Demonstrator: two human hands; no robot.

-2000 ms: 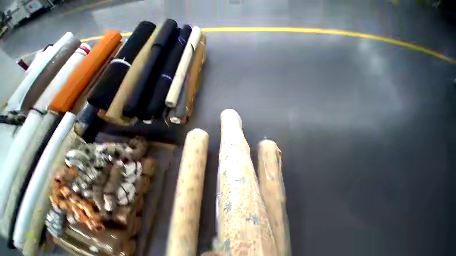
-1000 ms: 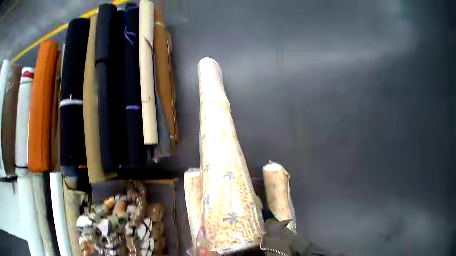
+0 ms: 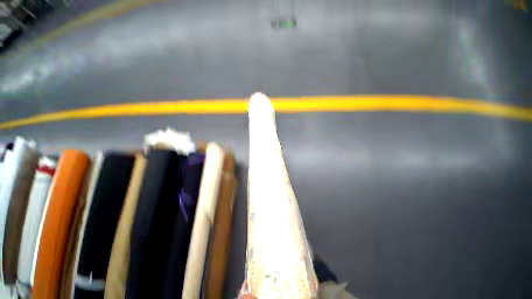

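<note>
A long cream fabric roll [image 3: 274, 216] in shiny wrap points away from me, its far end near the yellow line. Faint pattern shows on its near part. A little of my left hand [image 3: 246, 296] shows at the bottom edge, against the roll's left side, holding it; the rest is cut off. My right hand is not visible. At the roll's lower right are a dark patch and a bit of olive cloth, too blurred to name for certain.
Stacked fabric rolls, including orange [image 3: 61, 228], black [image 3: 108, 216], navy [image 3: 153, 222] and cream [image 3: 203, 222], lie side by side at the lower left. A yellow line [image 3: 361, 104] crosses the grey floor [image 3: 408, 216] ahead.
The view has moved forward and tilted up. The stacked rolls sit lower, and the yellow line crosses ahead. The small bundles and the separate cream rolls beside the held roll are out of view.
</note>
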